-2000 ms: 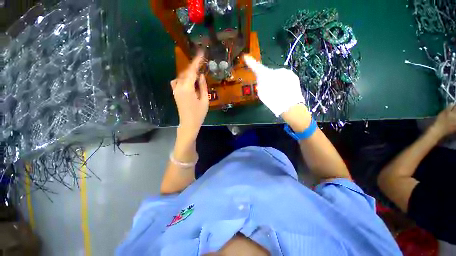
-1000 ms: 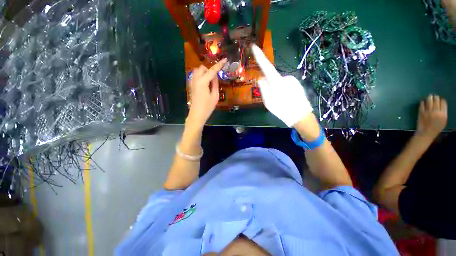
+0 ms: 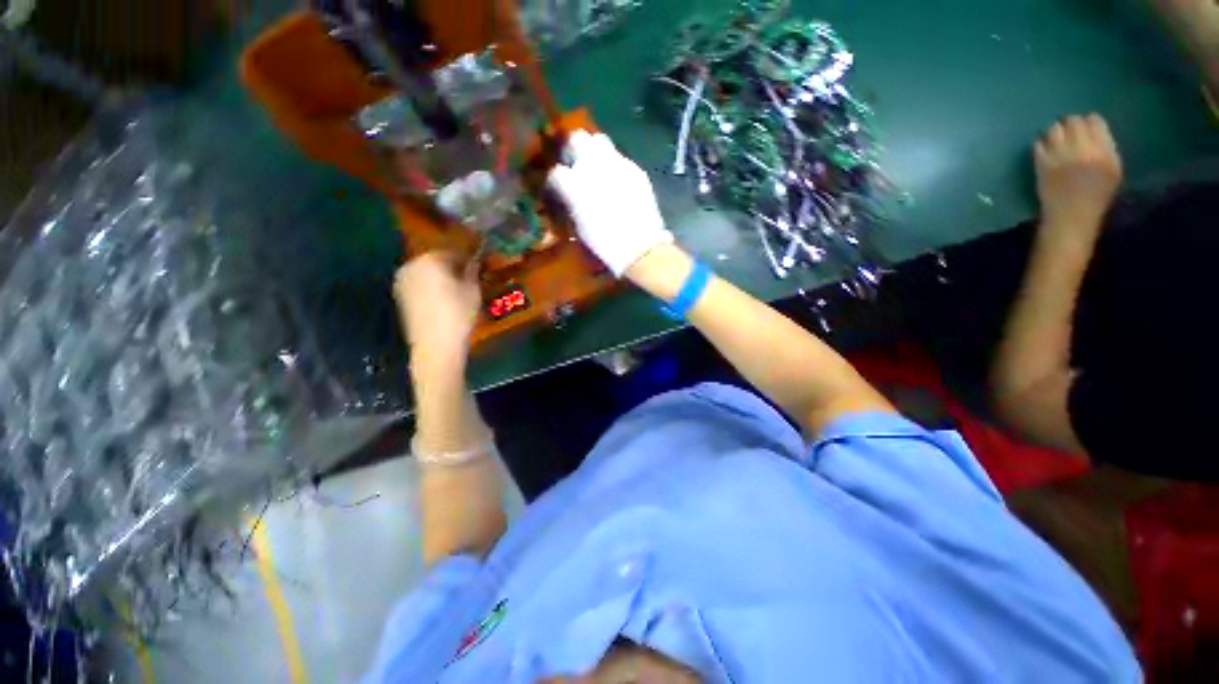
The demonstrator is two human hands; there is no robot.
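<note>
The orange fixture stands at the upper left of centre, tilted in view, with two silvery round discs in its middle and a lit red digital readout at its front. A green ring board shows just in front of the discs. My bare left hand is blurred at the fixture's left front; its fingers are not clear. My white-gloved right hand is at the fixture's right side, fingers bent by the frame; whether it holds anything is hidden.
A pile of green ring boards with wires lies right of the fixture on the green bench. Stacked clear trays stand at the left with dark wires hanging over the edge. Another person's hand rests at the right.
The view has turned, so the fixture appears tilted and further left. Both hands have moved away from the discs to the fixture's sides. The orange glow inside is gone; a green ring shows by the discs.
</note>
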